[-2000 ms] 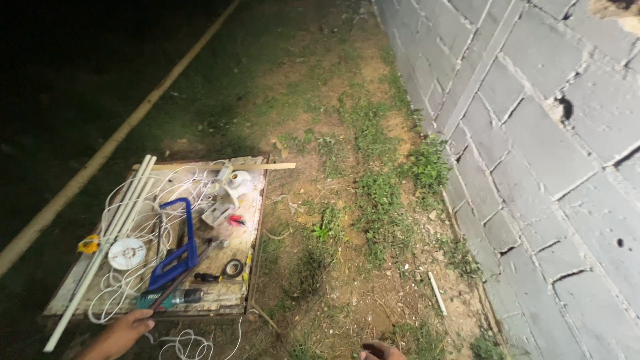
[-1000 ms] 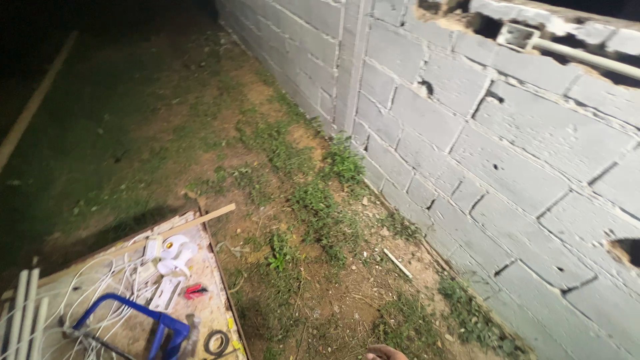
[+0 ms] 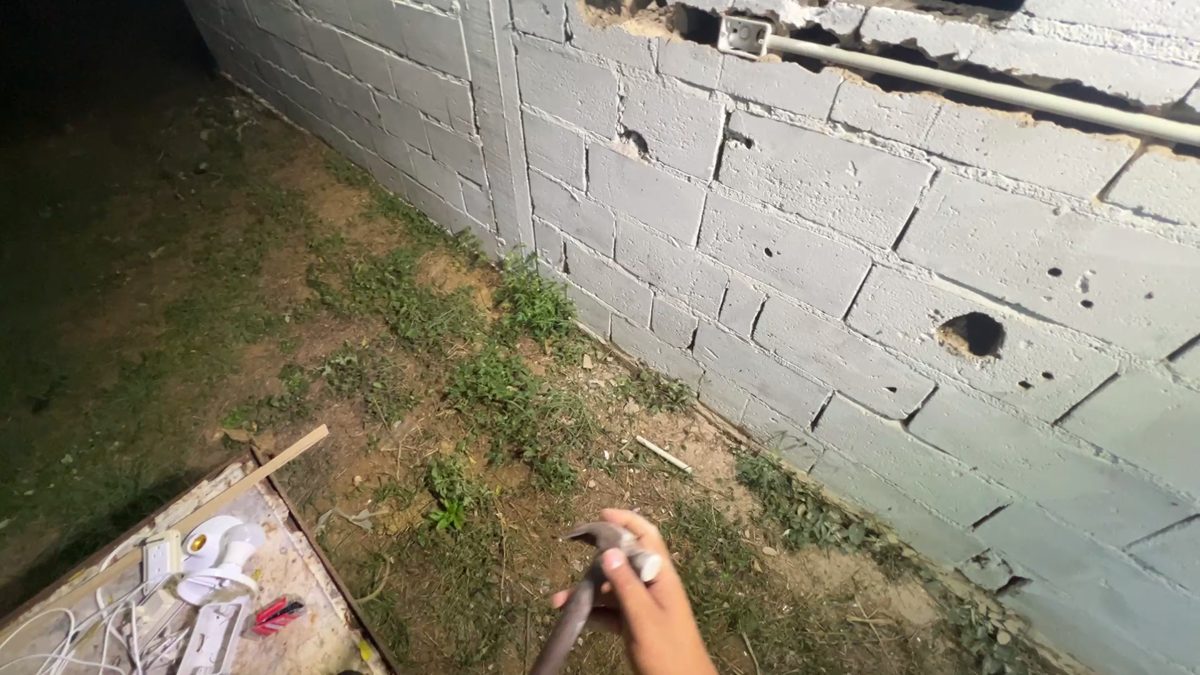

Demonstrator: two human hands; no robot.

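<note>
My right hand [image 3: 656,600] is at the bottom centre, its thumb and fingers closed around the head of a claw hammer [image 3: 605,539]. The curved claw points left and the round striking face is beside my thumb. The hammer's dark handle slants down to the lower left and leaves the view. My left hand is out of the frame. Left of the hammer lies a worn board [image 3: 323,581] bearing a white lamp holder with a bulb [image 3: 225,553], a white rectangular fitting [image 3: 214,637], a red tool or clip [image 3: 278,614] and loose white cable [image 3: 56,619].
A grey block wall [image 3: 787,216] runs along the right. High on it, a white electrical box [image 3: 745,36] and a conduit [image 3: 975,84] sit in a broken channel; a hole [image 3: 972,335] is lower down. Weeds [image 3: 534,295] and a short white pipe piece [image 3: 663,454] lie near its base. A wooden strip [image 3: 281,459] overhangs the board.
The view has turned right toward the wall. My left hand, over the board's front edge two seconds ago, is out of frame. My right hand has come further into view, now with the hammer.
</note>
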